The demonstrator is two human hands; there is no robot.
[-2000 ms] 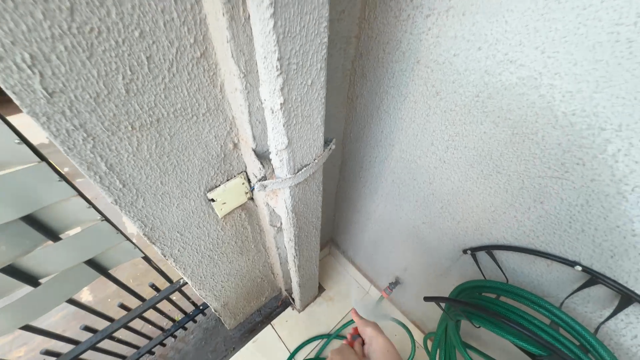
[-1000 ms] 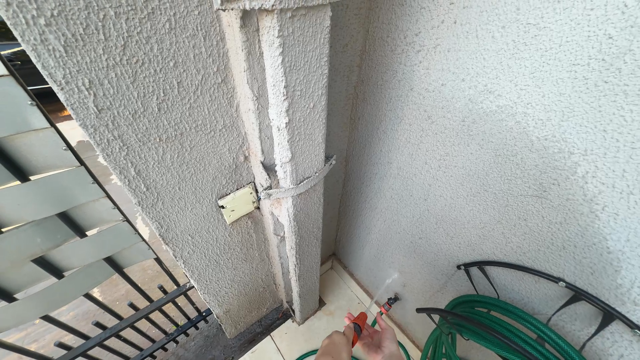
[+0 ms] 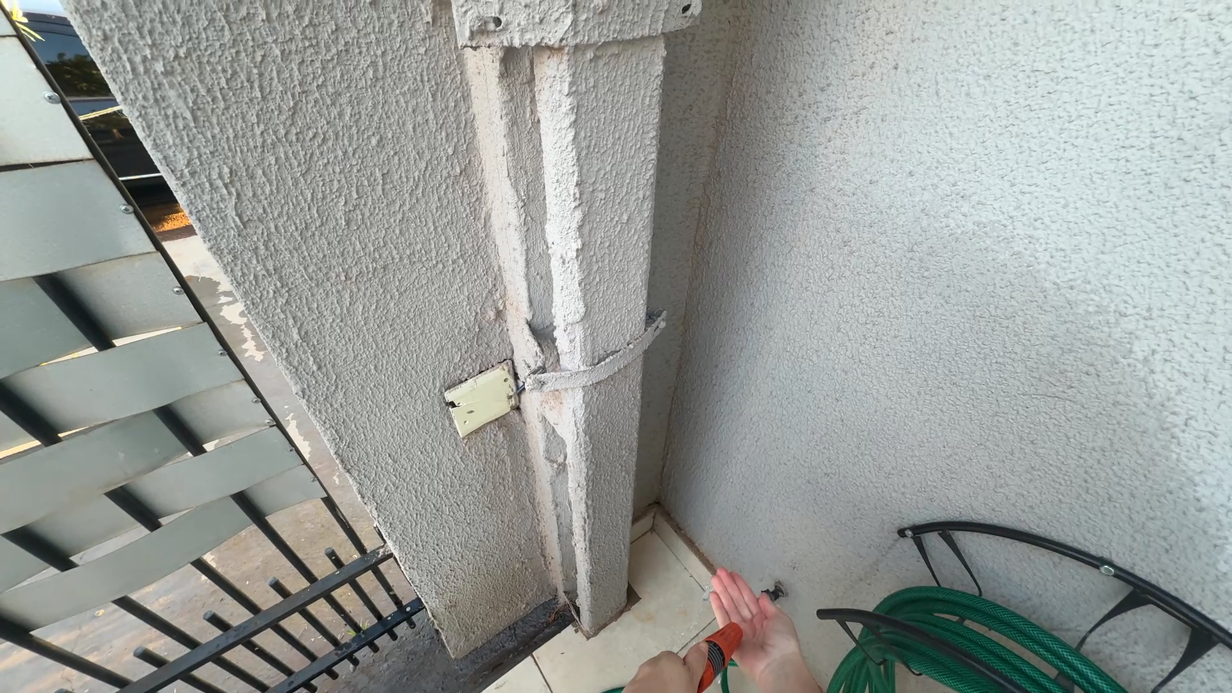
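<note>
At the bottom edge, my left hand (image 3: 666, 672) is wrapped around an orange and black hose nozzle (image 3: 720, 647); part of this hand is cut off by the frame. Just to the right, my right hand (image 3: 756, 626) is palm up with its fingers extended, close beside the nozzle tip, and holds nothing. Behind its fingers a small dark tap (image 3: 775, 591) sticks out of the wall. Green hose shows below the nozzle, between the hands.
A coiled green hose (image 3: 948, 616) hangs on a black metal holder (image 3: 1044, 551) at lower right. A rough plaster column (image 3: 606, 481) with a cover plate (image 3: 483, 398) stands ahead. A metal gate (image 3: 144, 481) is at left, pale floor tiles (image 3: 587, 664) below.
A whitish spray near the hands in the one-second-old frame no longer shows clearly. My right hand has opened flat beside the nozzle. The view has shifted somewhat.
</note>
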